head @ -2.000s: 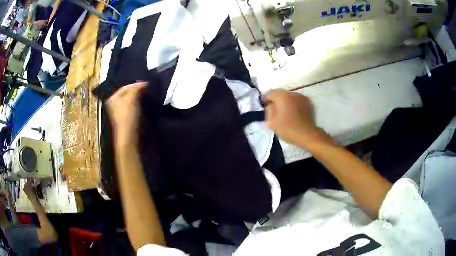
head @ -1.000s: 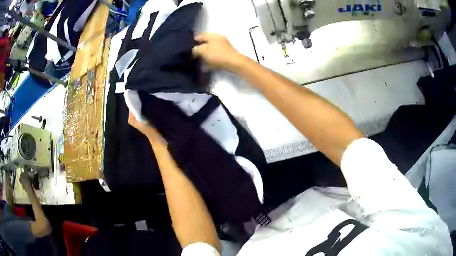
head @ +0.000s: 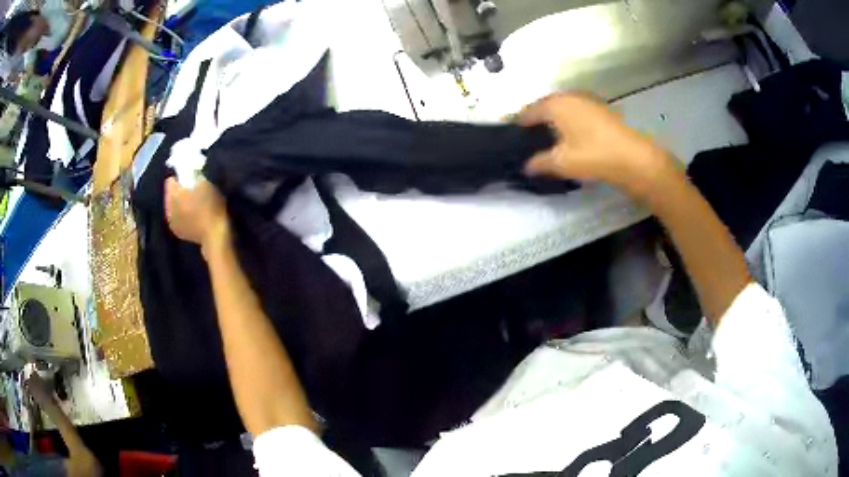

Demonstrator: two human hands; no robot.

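Observation:
A black-and-white garment lies over the table edge and hangs over my lap. Its long black sleeve is stretched sideways across the white table. My left hand is closed on bunched white and black cloth at the left end. My right hand grips the far end of the black sleeve, in front of the sewing machine. The sleeve's end is partly hidden in my fingers. The presser foot area is behind the sleeve, not touching it.
The cream sewing machine stands at the back. A tape-covered board is at left, with another machine and a person's arm beyond. Black cloth and pale cloth lie at right. A red object is low left.
My right hand has moved right, drawing the black sleeve out straight. My left hand has moved left and up with bunched cloth. The view has shifted, so the machine's lettering is out of frame.

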